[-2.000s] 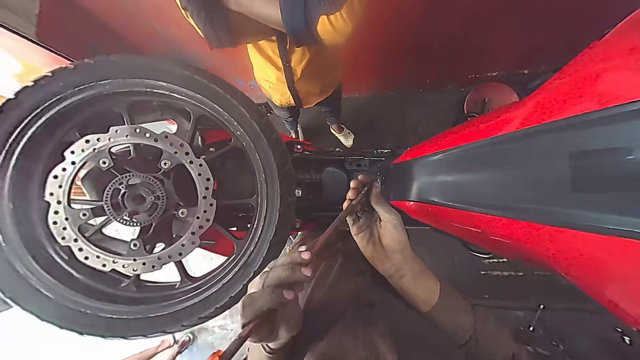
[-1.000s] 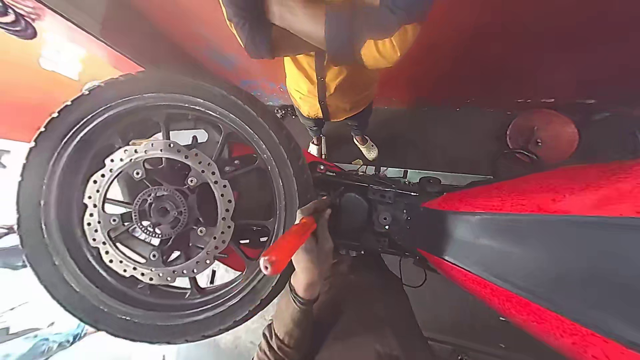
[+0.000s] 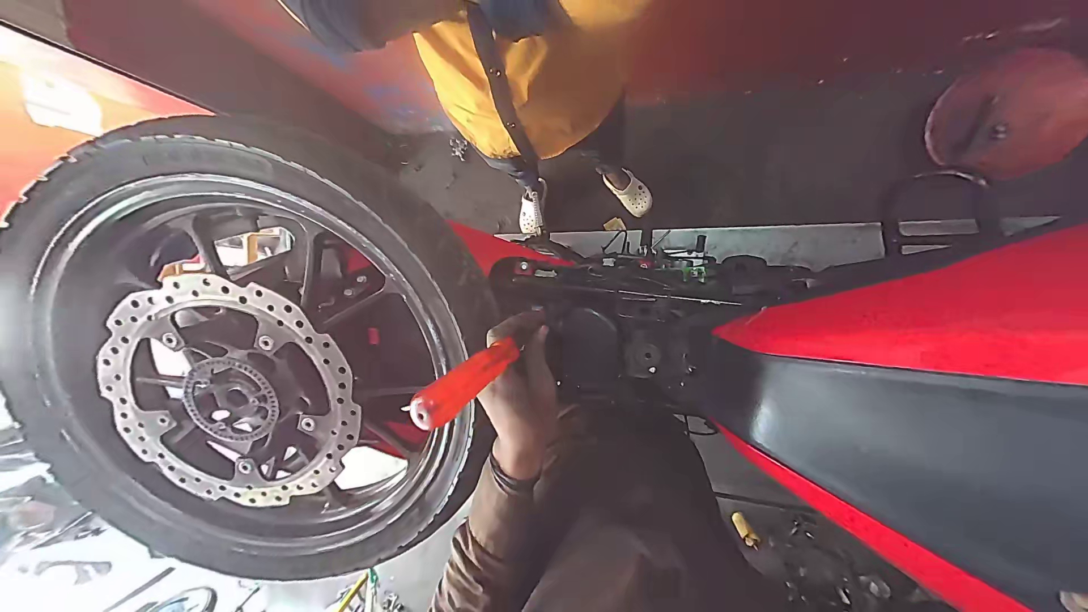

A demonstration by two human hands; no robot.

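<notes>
My left hand (image 3: 523,382) is closed around a tool with a red-orange handle (image 3: 463,384), beside the tyre's right edge. The handle points down and left in front of the wheel rim; the tool's working end is hidden. My right hand is not in view. A motorcycle wheel (image 3: 416,229) with a perforated brake disc (image 3: 327,463) fills the left side. Right of my left hand is the motorcycle's uncovered dark frame area (image 3: 646,353), with wiring (image 3: 671,263) along its upper side. The red and black bodywork (image 3: 901,425) extends to the right.
Another person (image 3: 527,93) in a yellow and dark garment and pale clogs stands beyond the motorcycle. A round red object (image 3: 1007,110) lies at the upper right. On the ground at the lower right are a small yellow object (image 3: 745,529) and scattered small parts.
Two seconds ago both my hands were on a long, thin item; my right hand has since left the view. My left hand has moved up to the frame area with the red-orange handle.
</notes>
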